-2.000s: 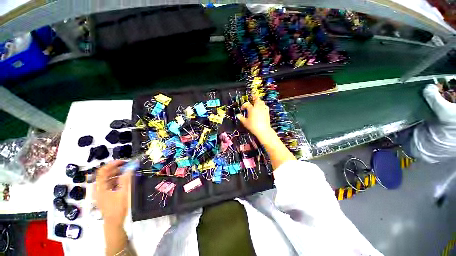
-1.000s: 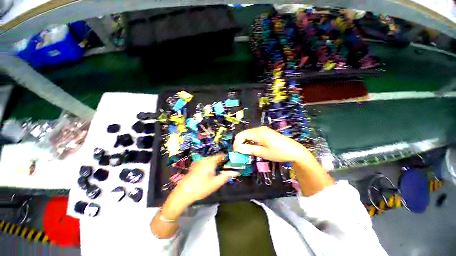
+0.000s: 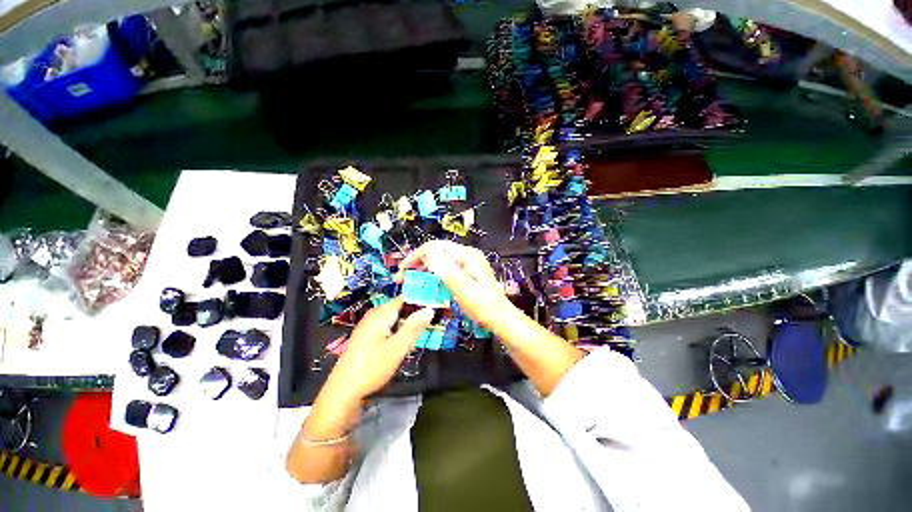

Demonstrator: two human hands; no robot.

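Note:
My left hand [image 3: 377, 345] and my right hand [image 3: 459, 284] meet over the black tray [image 3: 300, 377]. Between them they hold a clipped piece with a light-blue binder clip [image 3: 427, 289] facing up; the rest of the piece is hidden by my fingers. Loose yellow, blue, white and pink binder clips [image 3: 341, 232] lie in a heap in the tray around my hands. Black housings [image 3: 243, 344] lie on the white sheet [image 3: 203, 427] left of the tray.
Clipped housings [image 3: 566, 249] stand in rows at the tray's right. A second tray of clipped pieces [image 3: 620, 75], a brown board [image 3: 650, 173], dark stacked trays [image 3: 345, 42] and a blue bin [image 3: 75, 80] lie beyond. A blue stool [image 3: 799, 360] stands right.
Over the last second the view has shifted a little. My hands have come together around the blue-clipped piece, a bit further left and up from the tray's lower middle.

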